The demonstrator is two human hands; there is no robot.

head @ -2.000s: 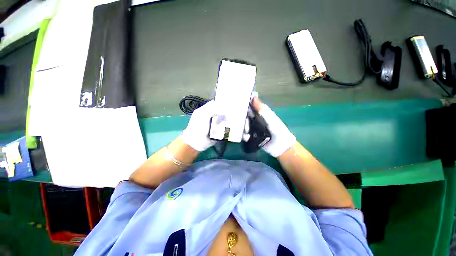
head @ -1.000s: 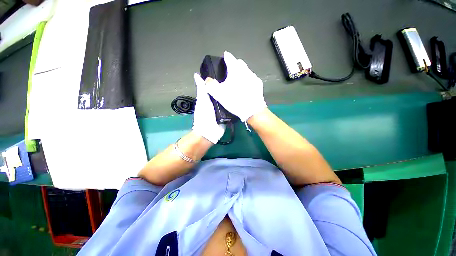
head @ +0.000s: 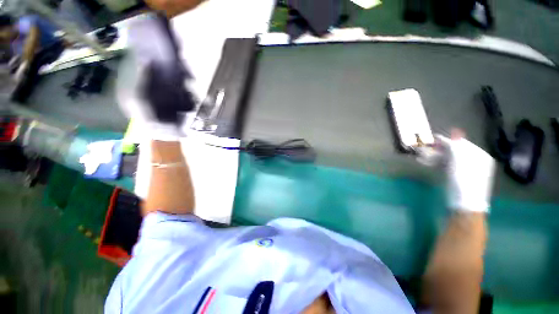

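My left hand [head: 144,92], in a white glove and motion-blurred, is at the upper left over the white paper, holding a black adapter [head: 167,95]. A thin black cord runs from near it to a cable bundle [head: 282,150] on the belt edge. My right hand [head: 471,175], also gloved and blurred, is over the belt at the right. Its fingertips are at the cable end of a silver-white inner unit [head: 410,116] lying on the belt; whether they grip anything is unclear. A black case [head: 525,150] lies right of this hand.
A black plastic strip [head: 230,86] lies on white paper [head: 211,184] beside the belt [head: 325,92]. A blue-and-white item [head: 103,159] is at the left, above a red crate [head: 113,224]. Another person [head: 34,40] is at the far upper left. Black items lie beyond the belt.
My hands have parted: the left has moved up and left with the black adapter, the right has moved right to the silver unit. The view has shifted left, and the cable bundle is stretched out.
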